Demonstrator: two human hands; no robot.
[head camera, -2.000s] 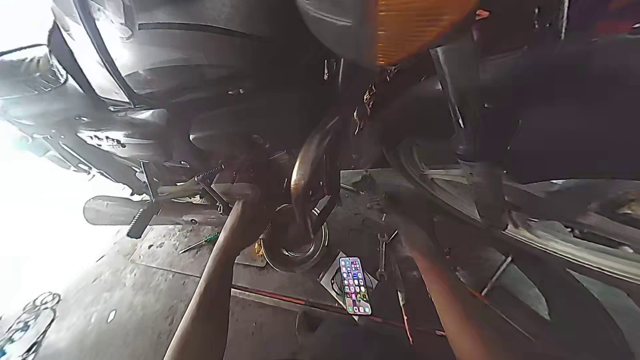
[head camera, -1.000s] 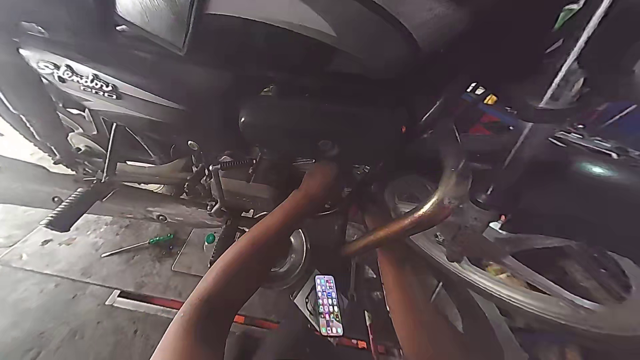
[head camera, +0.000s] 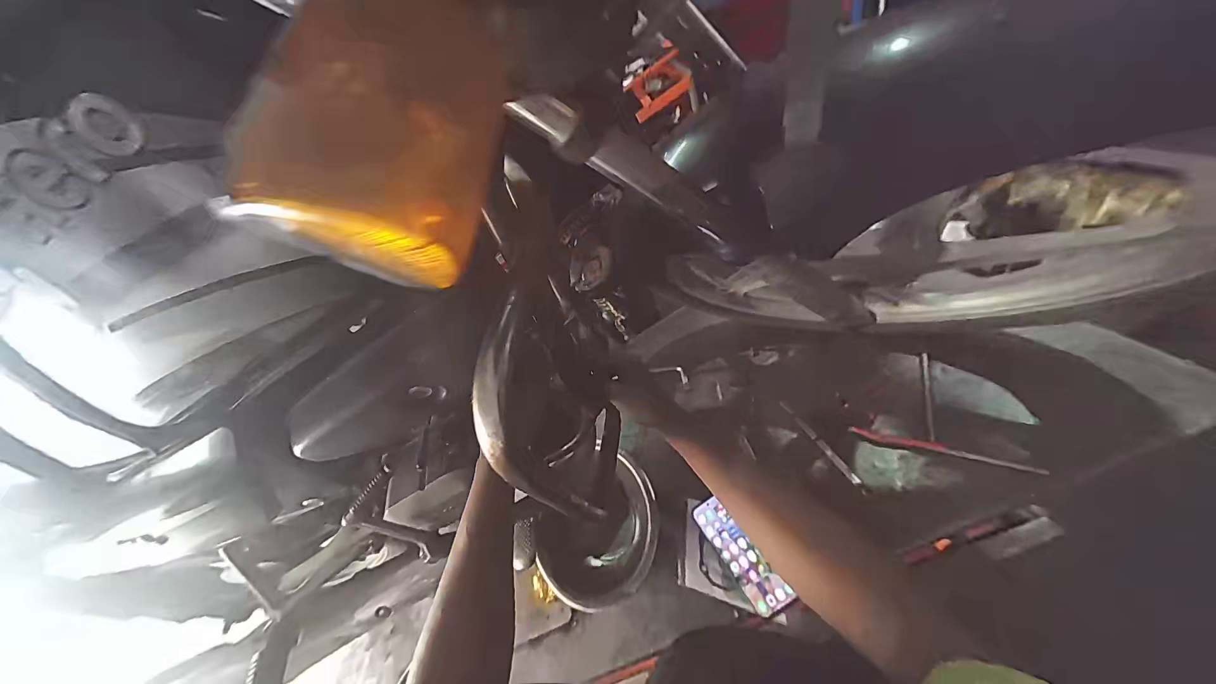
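My left forearm reaches up behind the curved metal exhaust pipe (head camera: 494, 408) of a motorcycle; the hand itself is hidden there. My right hand (head camera: 641, 399) is at the dark engine area just right of the pipe, its fingers lost in shadow. Below the pipe a round metal pan (head camera: 646, 541) rests on the floor. A phone with a lit screen (head camera: 743, 556) lies right of the pan, partly beside my right forearm. An orange turn signal lens (head camera: 370, 142) fills the upper left, close to the camera.
The spoked or cast front wheel (head camera: 1026, 294) spans the right side. On the floor under it are a red-handled long tool (head camera: 950, 450) and a thin metal rod (head camera: 822, 445). A foot peg and levers (head camera: 389, 527) stick out at lower left.
The view has swung strongly and moved closer to the turn signal and exhaust pipe. My left hand, visible near the engine a second ago, is now hidden behind the pipe.
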